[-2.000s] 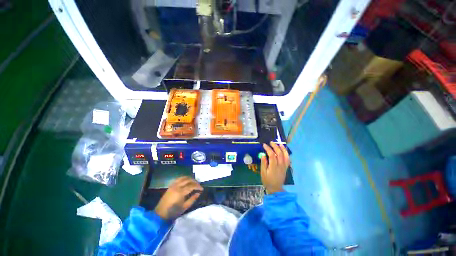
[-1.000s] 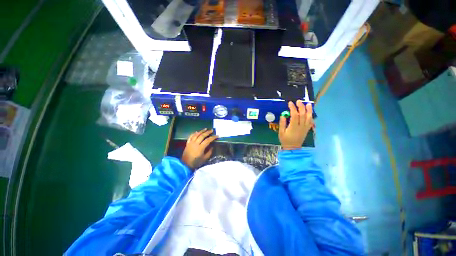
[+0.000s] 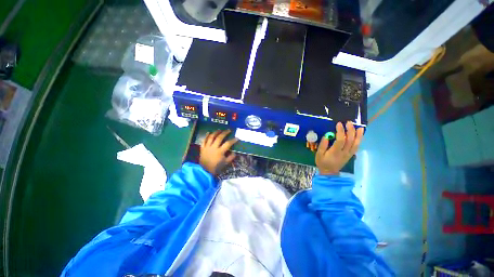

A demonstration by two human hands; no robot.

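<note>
My right hand [image 3: 339, 149] lies on the right end of the blue control panel [image 3: 208, 108], fingers over its top edge, beside the green start button [image 3: 330, 136]. It holds nothing that I can see. My left hand [image 3: 216, 152] rests with fingers spread at the green bench edge below the panel, left of a white label [image 3: 257, 137], and is empty. The orange fixtures [image 3: 310, 11] on the sliding plate are inside the machine at the top edge, mostly cut off.
The parts tray [image 3: 351, 90] sits at the machine's right corner. Poly bags [image 3: 140, 103], a crumpled white paper [image 3: 145, 166] and a thin pale stick [image 3: 119, 137] lie on the left bench. A red stool [image 3: 470, 212] stands on the blue floor.
The sliding plate with the orange fixtures has moved back into the machine, uncovering the black top. Both hands have stayed near the panel and the view has shifted.
</note>
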